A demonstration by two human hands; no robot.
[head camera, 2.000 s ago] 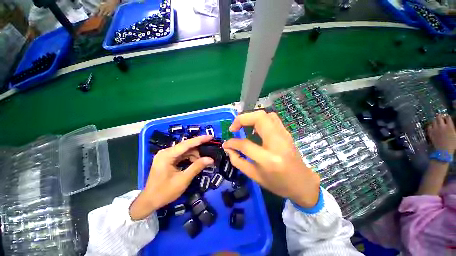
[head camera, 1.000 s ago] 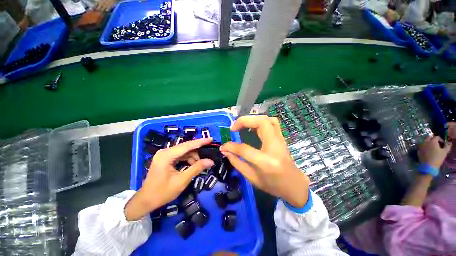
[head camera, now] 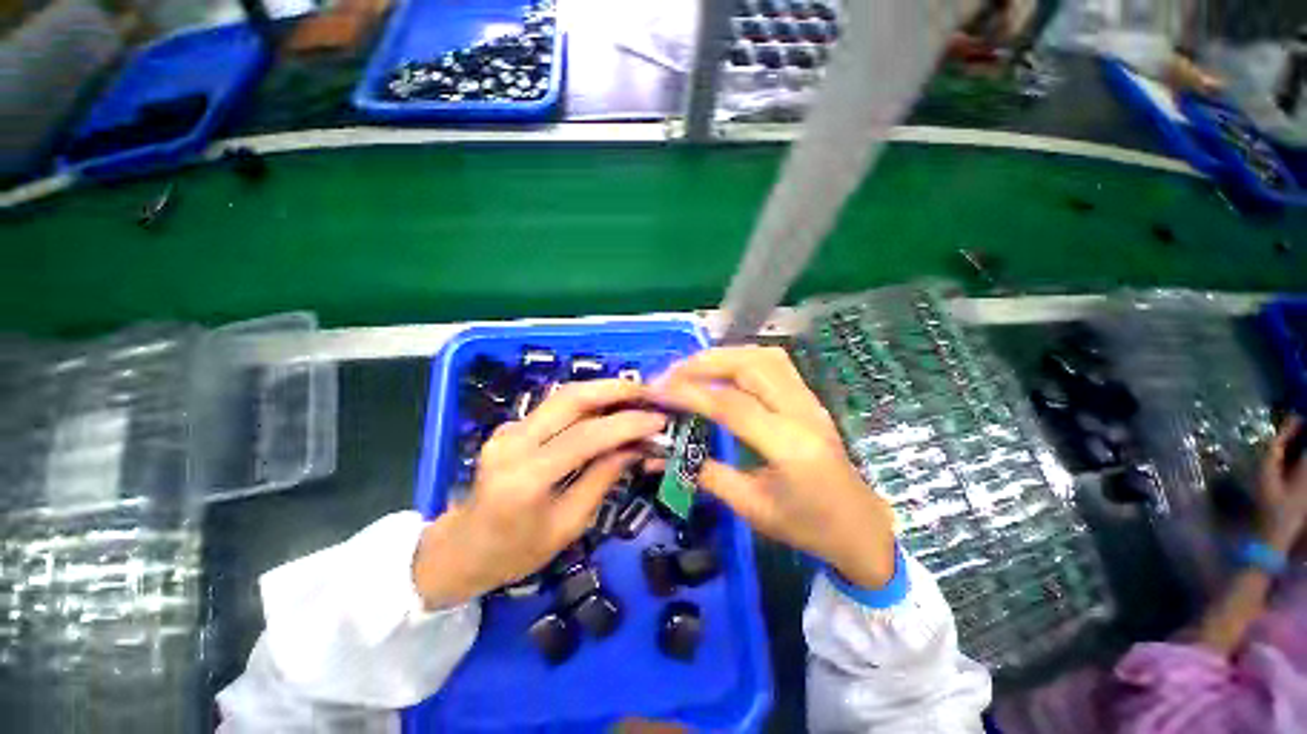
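My right hand holds a green circuit board by its fingers; the board hangs down at a slant, its component side showing. My left hand meets the right hand at the fingertips, at the board's upper end. The left fingers hide most of the black housing held there. Both hands are above the blue tray, which holds loose black housings, some with a silvery band.
Stacked clear blister trays and a clear plastic box lie left. A blister tray of circuit boards lies right. A grey post stands before the green conveyor. A neighbour's pink sleeve shows at lower right.
The circuit board has turned from behind the fingers to a downward slant, showing its components. My hands have come together, and the black housing between them is now mostly covered. The view has shifted.
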